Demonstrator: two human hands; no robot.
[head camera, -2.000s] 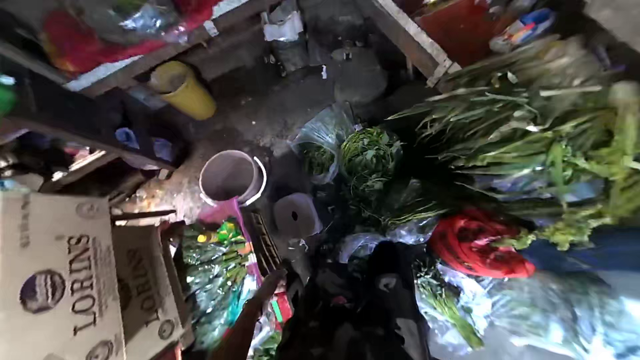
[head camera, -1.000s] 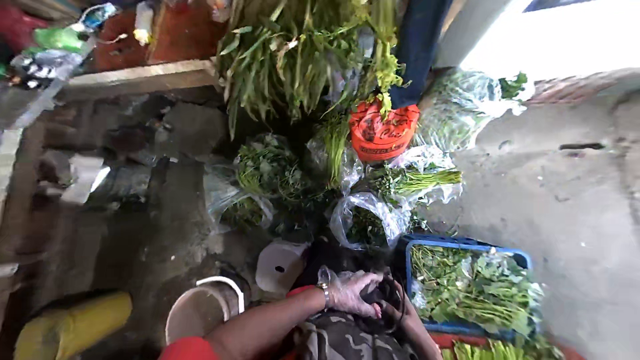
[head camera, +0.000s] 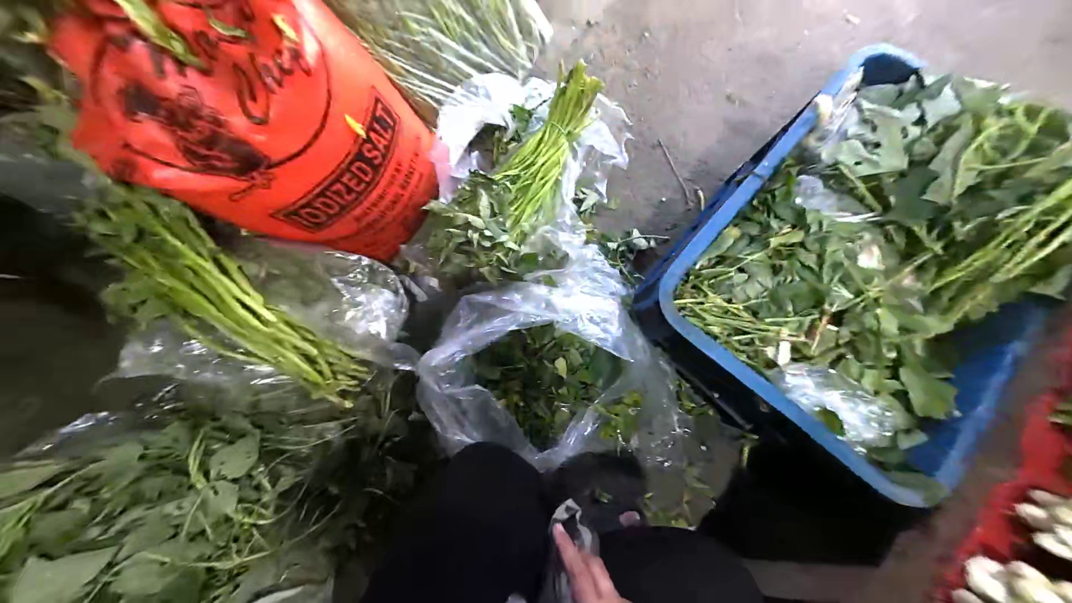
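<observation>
At the bottom centre, between two dark-clothed knees, the fingers of my right hand (head camera: 584, 571) lie against a crumpled grey plastic piece (head camera: 572, 521); the palm is cut off, so its grip is unclear. My left hand is out of sight. Just ahead of the knees stands an open clear plastic bag (head camera: 469, 335) with leafy greens (head camera: 548, 377) inside. Behind it, a bundle of green stems (head camera: 544, 172) rests in another plastic bag. To the left lies a bundle of thicker green stems (head camera: 243, 310) on clear plastic.
A blue plastic crate (head camera: 754, 381) of leafy greens stands at the right. A red iodized salt sack (head camera: 251, 126) fills the upper left. Loose leafy greens (head camera: 167, 502) spread at the lower left. White vegetables (head camera: 1013, 578) in something red sit at the lower right corner.
The view has swung right and come closer to the bags and crate. Both hands showed together one second ago over my lap; only part of one shows now.
</observation>
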